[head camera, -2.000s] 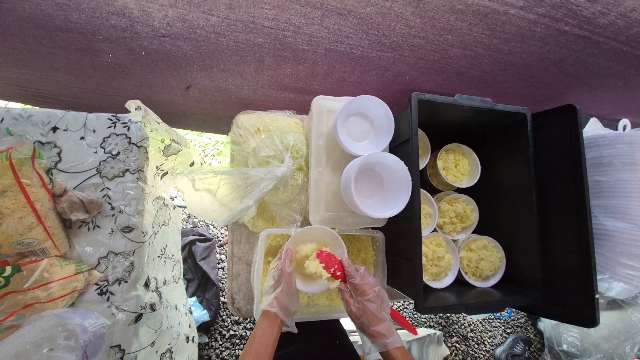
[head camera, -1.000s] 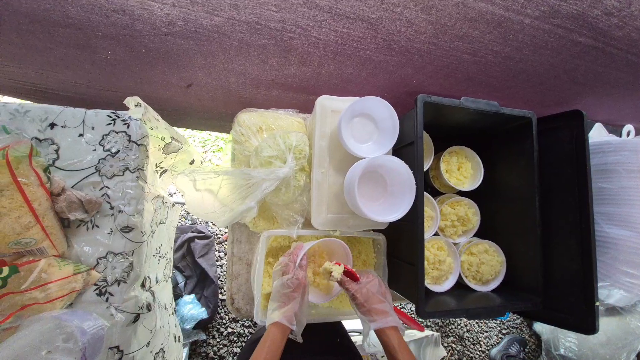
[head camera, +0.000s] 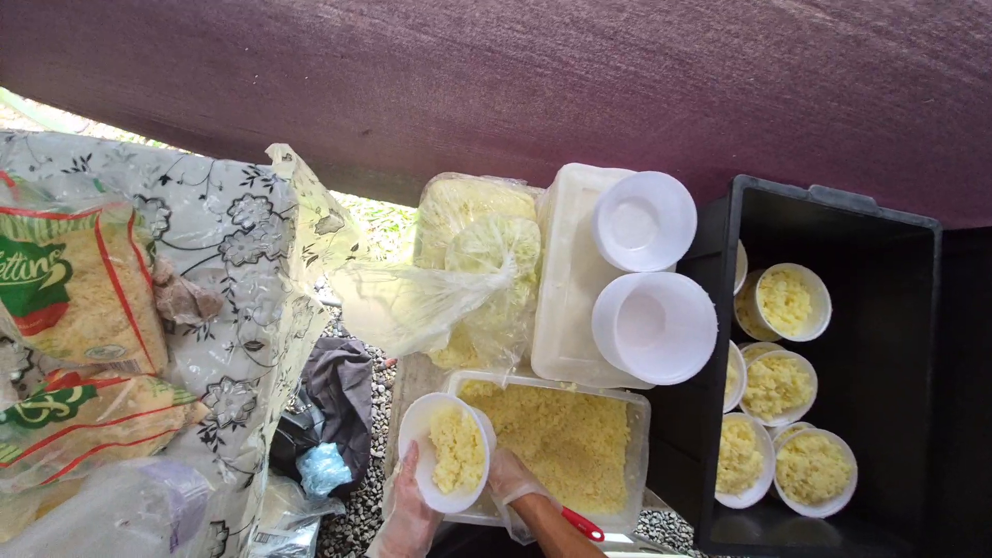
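Note:
My left hand (head camera: 409, 496), in a clear plastic glove, holds a white plastic bowl (head camera: 415, 426) partly filled with yellow crumbly food. My right hand (head camera: 513, 479), gloved too, is at the bowl's right side, its fingers partly hidden behind the rim. The red handle (head camera: 581, 525) of a utensil sticks out below my right wrist; its other end is hidden. Both hands are over the left front of a clear plastic tub (head camera: 637, 442) holding more of the yellow food. Two stacks of white bowls, a rear stack (head camera: 645, 221) and a front stack (head camera: 655, 328), stand on a whitish lidded container (head camera: 570, 310).
A black crate (head camera: 876, 372) at right holds several filled bowls (head camera: 815, 473). Behind the tub lies a clear bag of yellow food (head camera: 496, 271). At left, a floral-covered table (head camera: 232, 310) bears food packages (head camera: 93, 294). Dark cloth (head camera: 341, 395) lies over gravel below.
The bowl and my left hand have moved left from over the tub's middle. The red utensil's head, seen over the bowl earlier, is now out of sight.

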